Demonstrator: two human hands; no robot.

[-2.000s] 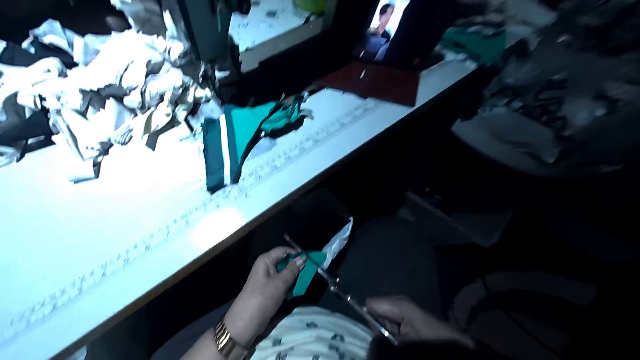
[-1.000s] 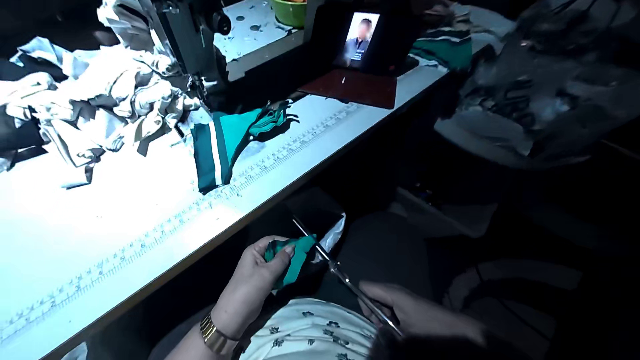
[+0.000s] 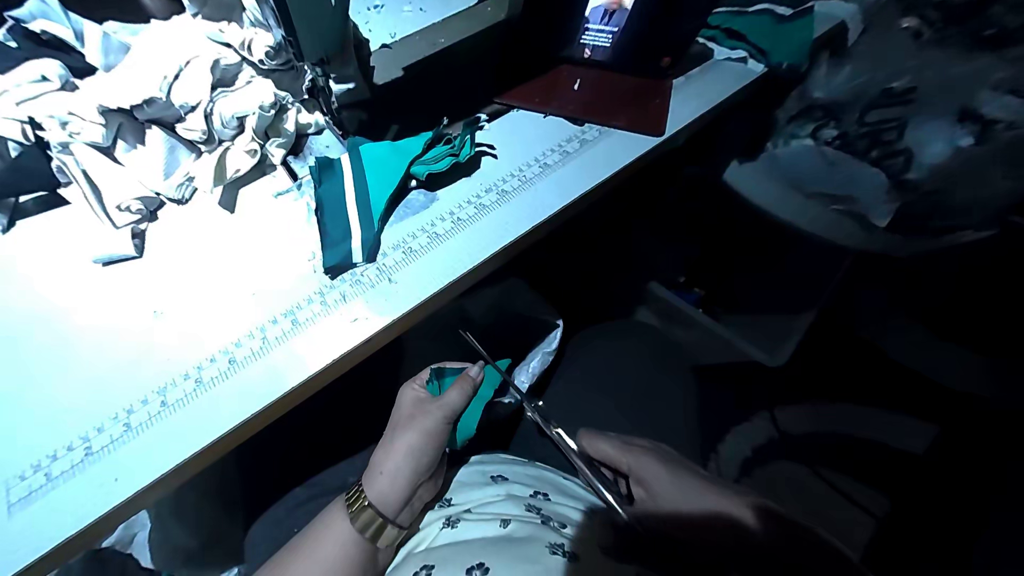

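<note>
My left hand [image 3: 428,416], with a gold watch at the wrist, pinches a small piece of green fabric [image 3: 478,408] above my lap. In my right hand [image 3: 648,472] is a pair of metal scissors [image 3: 560,436], its blades reaching up and left across the green piece near my left thumb. Whether the blades are apart is hard to tell. A whitish scrap [image 3: 538,360] lies just beyond the blades. On the table, a green fabric piece with a white stripe [image 3: 352,200] rests beside the sewing machine [image 3: 320,48].
Crumpled pale fabric [image 3: 184,104] is heaped at the table's left. A printed ruler scale [image 3: 296,320] runs along the table edge [image 3: 360,348]. Farther back are a phone [image 3: 604,28] with a lit screen, a dark red flat case [image 3: 592,96] and more green fabric [image 3: 768,36]. Clear plastic bagging [image 3: 904,152] is at right.
The scissors and both hands stay close together over the lap, with the green piece turned somewhat in my left fingers. The fabric on the table has not moved.
</note>
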